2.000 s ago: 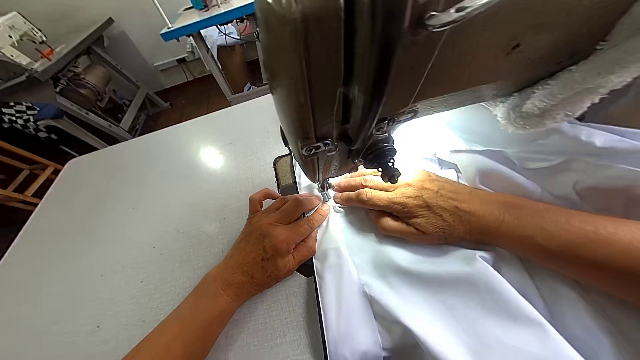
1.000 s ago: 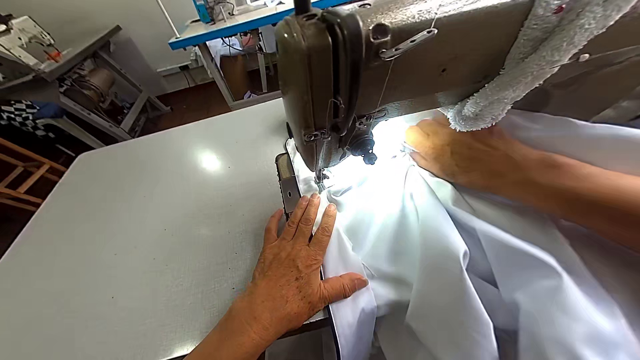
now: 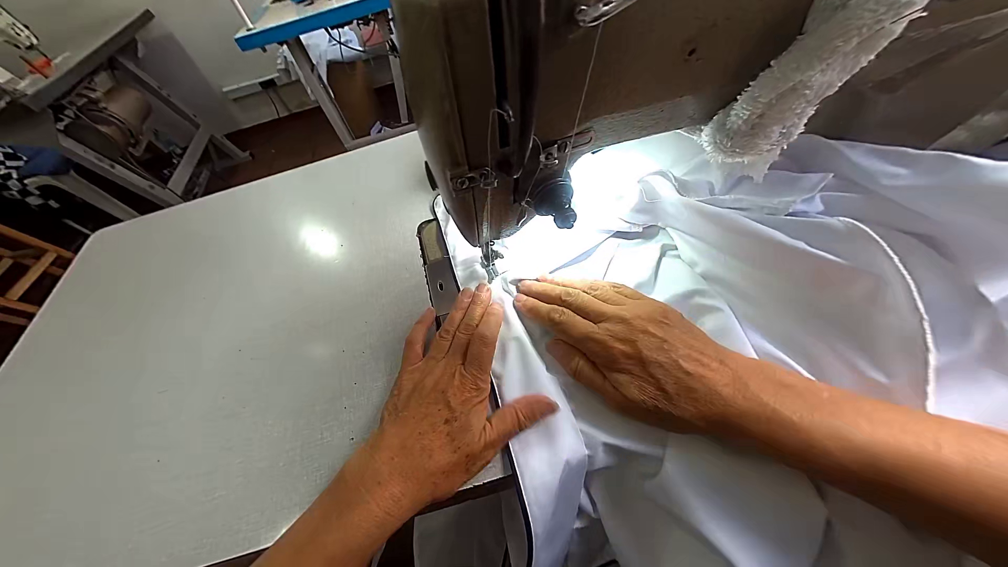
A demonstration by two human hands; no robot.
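Observation:
White fabric [image 3: 709, 488] lies under the presser foot [image 3: 490, 261] of a sewing machine [image 3: 465, 102] and spreads in folds to the right. My left hand [image 3: 445, 394] rests flat on the fabric's left edge, fingertips just in front of the foot, thumb spread to the right; it grips nothing. My right hand [image 3: 630, 339] lies palm down on the fabric, right of the foot, its fingers pointing left and nearly together. A dark edging runs along the fabric's left side below my left hand. Thread comes down to the needle, and a lamp lights the cloth behind it.
The white sewing table [image 3: 236, 354] extends to the left. A metal plate [image 3: 439, 272] is set beside the foot. A white fluffy cloth [image 3: 795, 87] hangs on the machine arm. Behind stand a blue-edged table [image 3: 311, 25], another machine's stand [image 3: 173, 150] and a wooden frame [image 3: 31, 276].
My right hand has come from behind, near the machine arm, back to the front right of the foot. My left hand stays on the fabric edge, flatter than two seconds ago.

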